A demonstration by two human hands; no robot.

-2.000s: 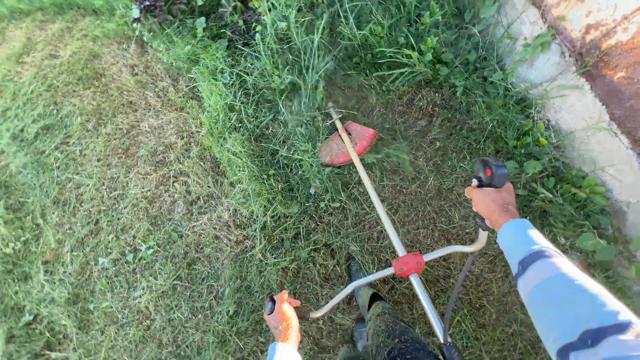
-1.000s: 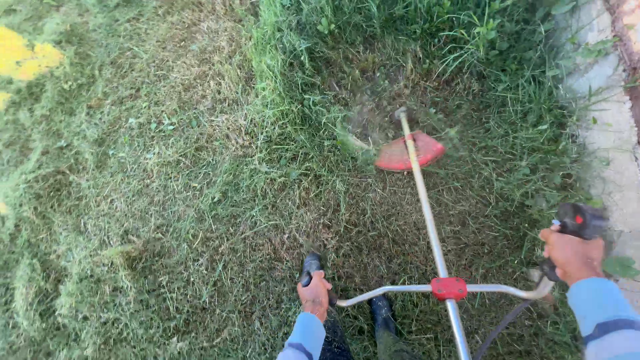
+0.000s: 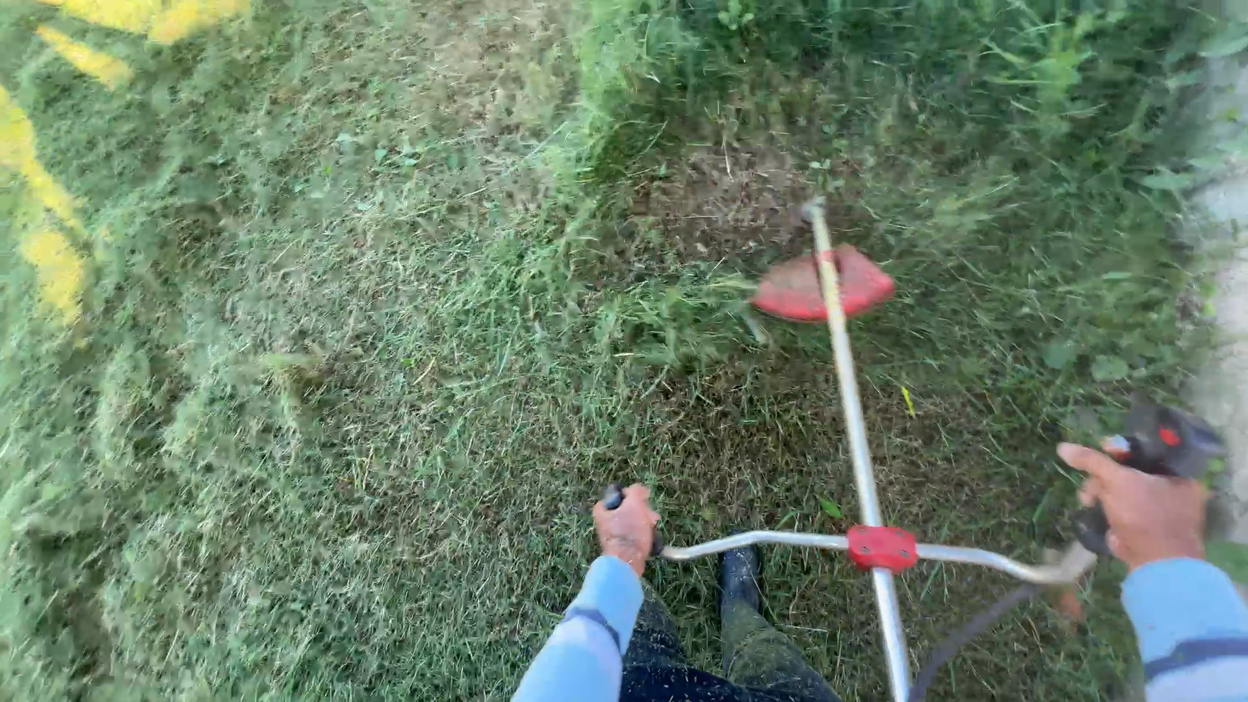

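Note:
My left hand point(image 3: 626, 525) grips the black left handle of a brush cutter, whose metal shaft point(image 3: 858, 439) runs up and slightly left from the bottom edge. My right hand point(image 3: 1141, 502) is closed around the right grip, below a black control housing point(image 3: 1170, 441) with a red switch. A red clamp point(image 3: 881, 548) joins the handlebar to the shaft. Near the shaft's far end sits a red guard point(image 3: 824, 285), low over the grass. The cutting head point(image 3: 813, 209) is blurred, so its cutting part cannot be made out.
Tall green grass point(image 3: 975, 88) stands beyond the head and at the right. Short, cut grass point(image 3: 390, 409) covers the left and middle. A pale concrete edging point(image 3: 1230, 292) runs along the right side. My dark boot point(image 3: 739, 580) is just below the handlebar. Yellow patches point(image 3: 49, 263) lie upper left.
The shaft leaned further to the left two seconds ago and is now more upright in view. Both hands have kept their hold on the handles. The view has shifted left along the ground.

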